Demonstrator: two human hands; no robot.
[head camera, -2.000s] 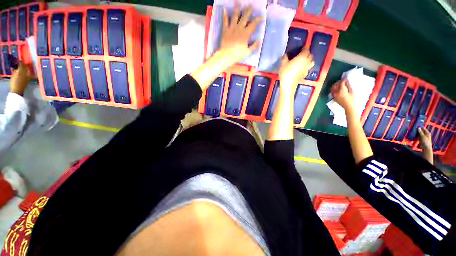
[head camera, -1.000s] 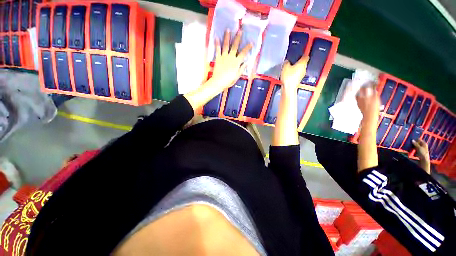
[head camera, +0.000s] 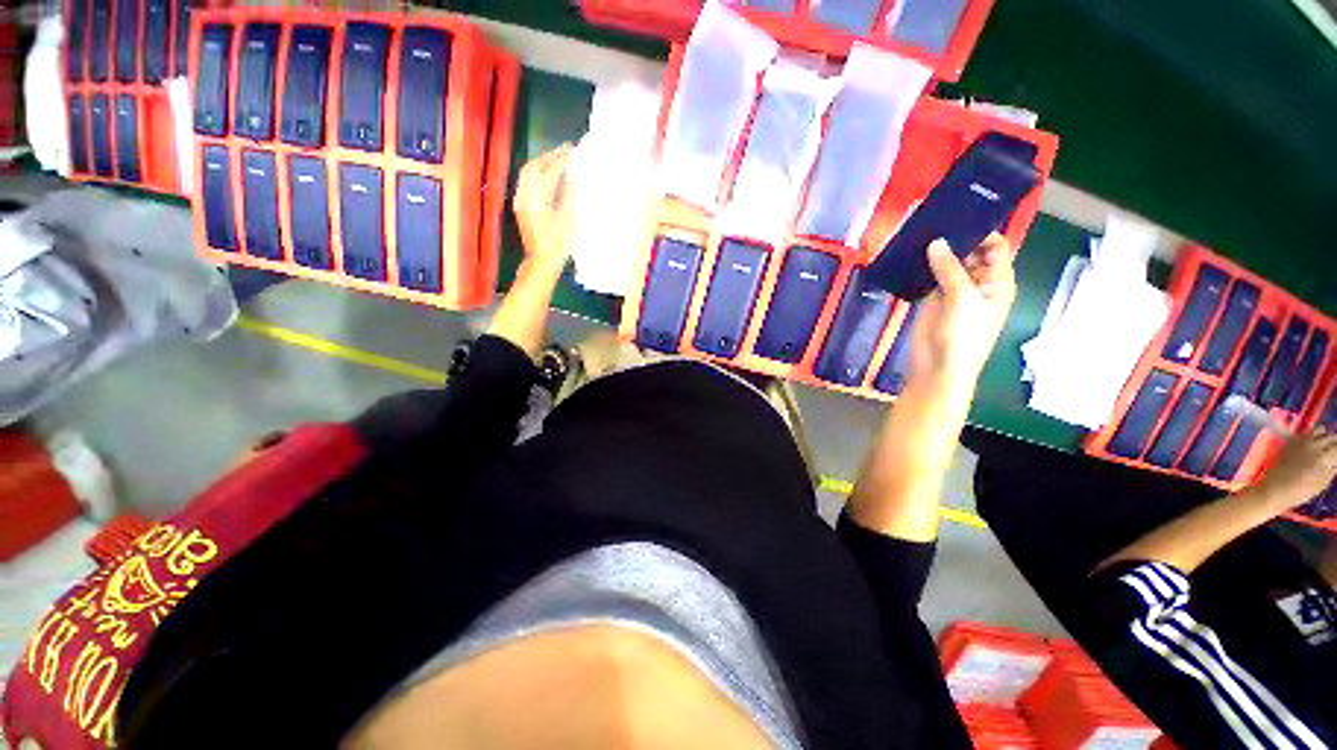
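Observation:
My right hand (head camera: 968, 301) holds a dark phone (head camera: 960, 213) tilted above the right end of the orange phone tray (head camera: 634, 315). An orange slot area shows bare beside it. Frosted protective bags (head camera: 865, 139) lie over three upper-row places, overhanging the top edge. Dark phones (head camera: 733, 296) sit in the lower row; the rightmost are partly hidden by my right hand and the held phone. My left hand (head camera: 546, 202) is at the left edge of the white sheets (head camera: 613, 183), fingers bent; whether it grips one cannot be told.
Another stacked phone tray (head camera: 477, 161) stands at left. An orange tray rim (head camera: 645, 18) lies behind mine. At right are loose white sheets (head camera: 1092, 344), a neighbour's tray (head camera: 1191, 366) and that person's arm (head camera: 1224, 528). Orange stacks (head camera: 1026, 689) stand on the floor.
My left hand has moved from the bags to the white sheets at left. My right hand has lifted a phone from the tray's upper right and tilted it. The view has shifted slightly.

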